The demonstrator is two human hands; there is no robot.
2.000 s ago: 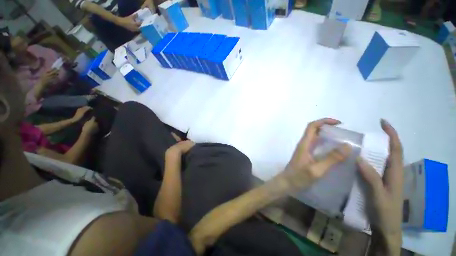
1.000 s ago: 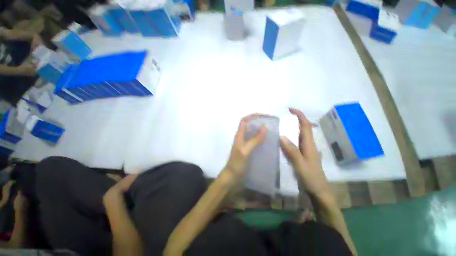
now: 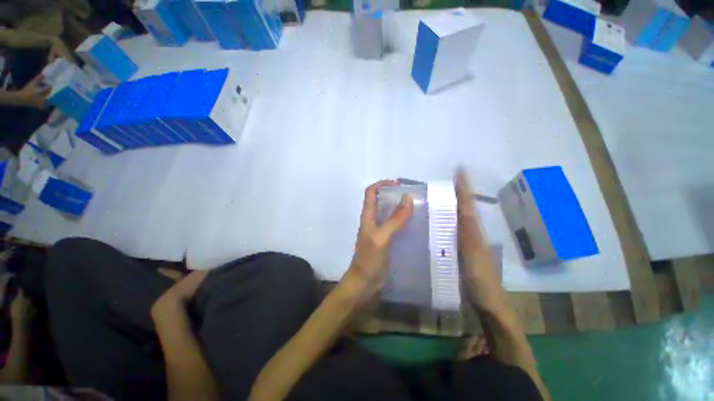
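My left hand (image 3: 378,239) holds a frosted clear plastic tray (image 3: 409,262), with its thumb on the tray's face. A white ribbed product unit (image 3: 445,251) stands against the tray's right side, with a small dark mark on its ribbed face. My right hand (image 3: 476,251) is blurred and lies along the unit's right side; its fingers point away from me and their contact with the unit is hard to tell. Both things are held above the table's near edge. A blue and grey-white retail box (image 3: 560,213) stands just right of my right hand.
A row of blue boxes (image 3: 164,108) stands at left on the white table (image 3: 329,117). A white and blue box (image 3: 446,51) stands farther back. More boxes stand along the far edge. A seated person's dark-trousered legs (image 3: 250,317) are at lower left. A wooden strip (image 3: 583,117) divides the tabletops.
The view has swung right since the first frame, then steadied. The unit's ribbed side now faces me beside the tray. My right hand has shifted along the unit's right side.
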